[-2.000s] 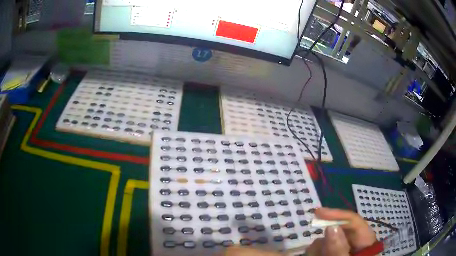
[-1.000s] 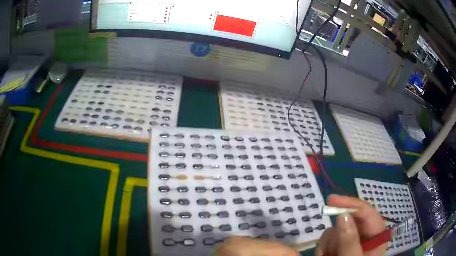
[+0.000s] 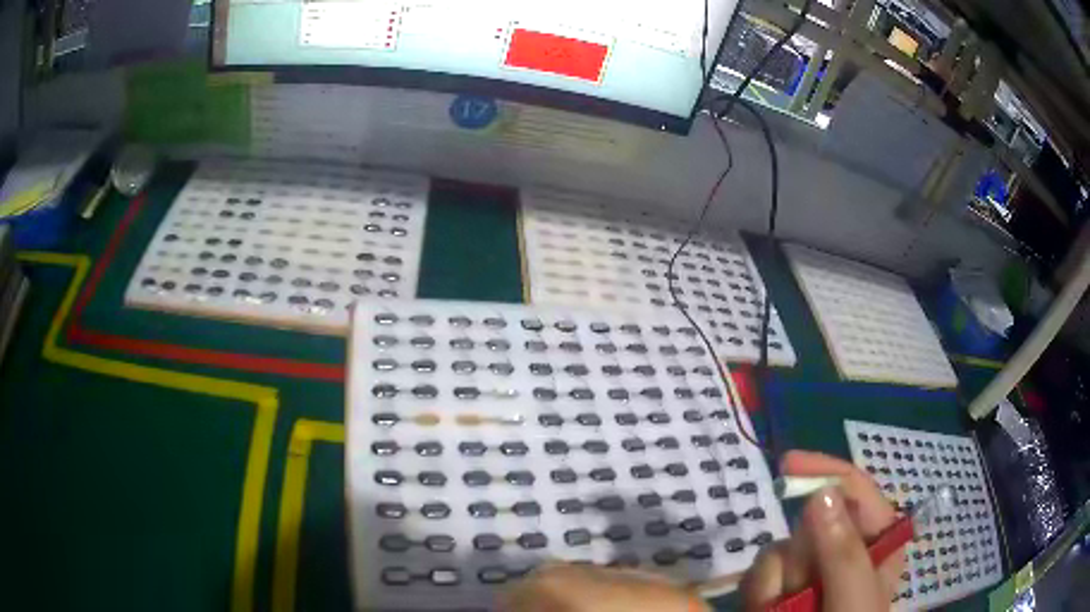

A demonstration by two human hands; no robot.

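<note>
The nearest white foam tray (image 3: 562,478) holds rows of small dark oval components (image 3: 495,448), many joined in pairs by thin strips. A few tan pieces (image 3: 445,420) lie at its left. My right hand (image 3: 837,538) is at the tray's lower right corner. It pinches a short white probe (image 3: 809,485) between thumb and finger and holds a red test pen (image 3: 887,544) across the palm. My left hand (image 3: 598,592) is over the tray's near edge, cut off by the frame's bottom; its fingertips are hidden.
More foam trays stand behind (image 3: 287,245), (image 3: 645,269), (image 3: 867,313), and another at right (image 3: 920,478). A monitor (image 3: 454,48) above shows a red box. Black and red leads (image 3: 772,215) hang down across a back tray. A blue bin (image 3: 48,221) is at rear left.
The view has shifted slightly. My left hand came further into view over the tray's near edge, then shifted slightly left. The red pen in my right hand now slants more steeply.
</note>
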